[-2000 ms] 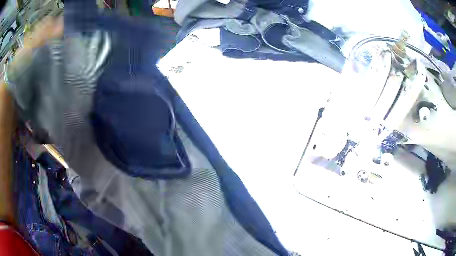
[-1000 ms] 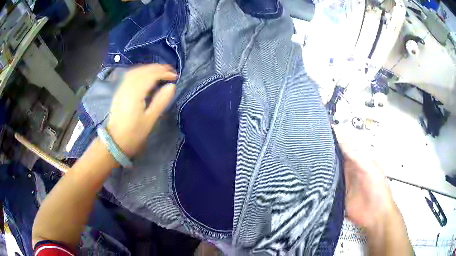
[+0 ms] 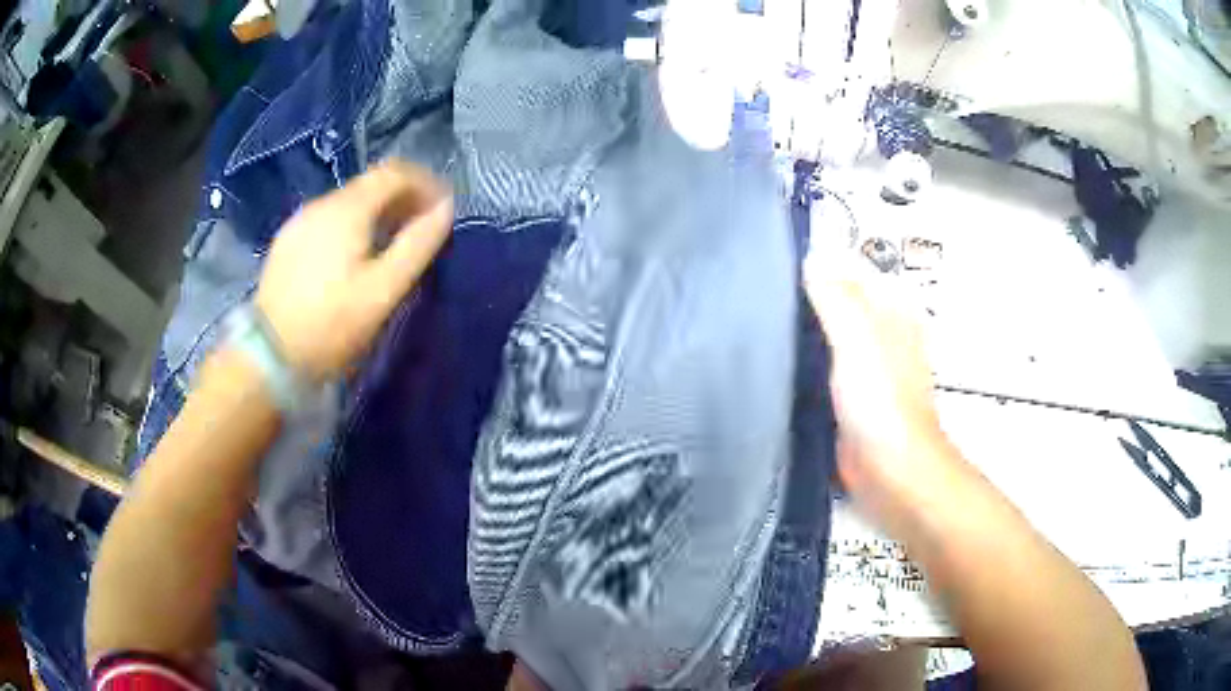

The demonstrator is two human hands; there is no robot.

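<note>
A denim jacket [image 3: 689, 392] lies inside out in front of me, grey-blue side up, with a dark navy curved pocket bag [image 3: 419, 446] and pale seams. My left hand [image 3: 344, 263] is on the garment's left part beside the pocket bag, with thumb and fingertips curled together and blurred; I cannot tell whether cloth is pinched. My right hand [image 3: 864, 378] lies along the garment's dark right edge, blurred, its fingertips partly hidden. The garment's upper part reaches the sewing machine's needle area [image 3: 803, 176].
Dark loose strips [image 3: 1114, 203] lie on the machine bed at right. Black thread snips [image 3: 1161, 467] lie on the white table [image 3: 1040, 540] near a printed ruler edge. More dark denim [image 3: 54, 581] is at lower left. A white bobbin-like part [image 3: 906, 176] is beside the needle.
The jacket, earlier held up and blurred at left, is now spread in front of me. Over the last second the view shifted, and the garment's right edge and my right hand are nearer the needle area.
</note>
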